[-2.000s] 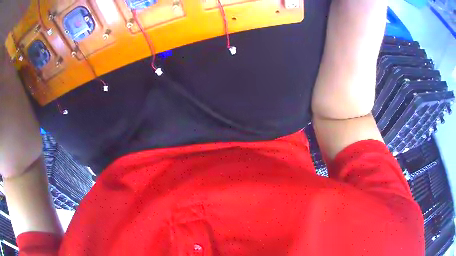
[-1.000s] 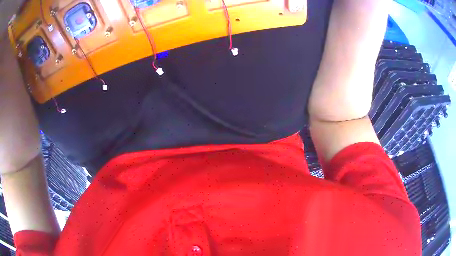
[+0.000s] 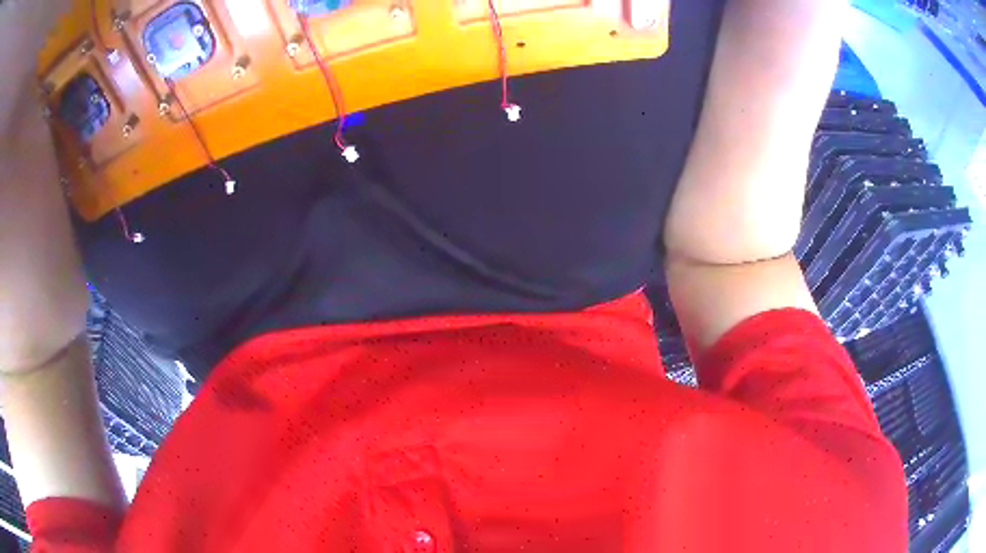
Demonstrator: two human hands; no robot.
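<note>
The orange fixture plate [image 3: 432,65] lies over my black-clothed lap, cut off by the top edge. Small grey-blue modules with dark round centres sit in its left pockets, one [image 3: 182,41] near the top and one [image 3: 83,105] at the far left. Dark-red lead wires [image 3: 331,81] hang over the near edge and end in small white plugs, such as one [image 3: 513,111] on the right and one [image 3: 349,153] near the middle. Both my forearms reach up past the plate's sides. Both my hands are beyond the picture's edge.
Stacked black pocketed trays [image 3: 897,248] stand to the right, close to my right forearm. More black trays [image 3: 141,367] show at the lower left beside my left forearm. A blue stool part [image 3: 857,71] shows behind the right stack, with pale floor beyond.
The orange plate and its hanging wires have shifted slightly to the right in the picture. My forearms have barely moved.
</note>
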